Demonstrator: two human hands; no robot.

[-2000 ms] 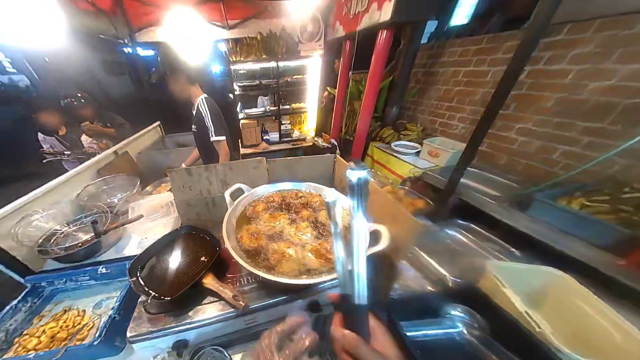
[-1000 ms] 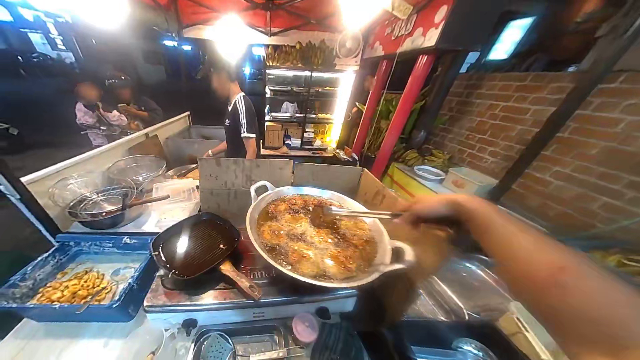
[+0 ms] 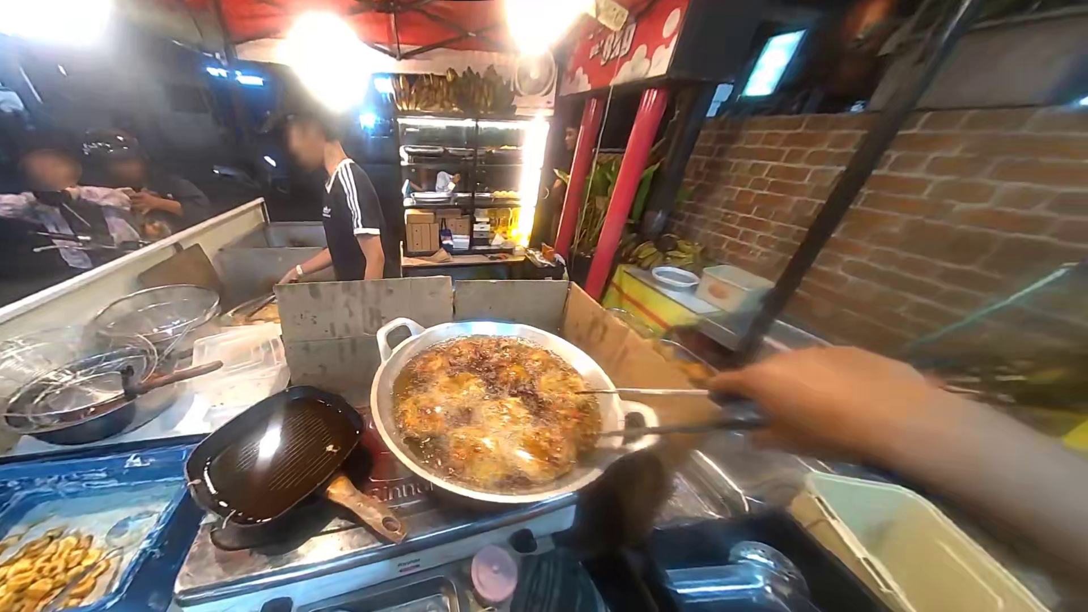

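Observation:
My right hand [image 3: 807, 395] is closed around a pair of metal tongs [image 3: 663, 393]. The two arms of the tongs are spread apart and reach over the right side of a large two-handled metal wok [image 3: 384, 399]. Browned pieces of food [image 3: 501, 408] fry in bubbling oil inside the wok, which stands on a gas stove. The tips of the tongs are at the food's right edge; whether they grip a piece I cannot tell. My left hand is out of view. A square grill pan [image 3: 276, 450] with a wooden handle sits left of the wok.
Cardboard panels [image 3: 365, 331] stand behind the wok. A blue tray [image 3: 161, 510] of sliced food and wire strainers [image 3: 157, 310] are at left, a pale plastic bin [image 3: 909, 544] at lower right. A person [image 3: 353, 212] stands beyond the panels; two people [image 3: 85, 195] are farther left.
Two seconds ago both hands were together near the bottom edge with the tongs upright. My right hand then reached over the wok's right side. The tongs' arms look wider apart than one second ago.

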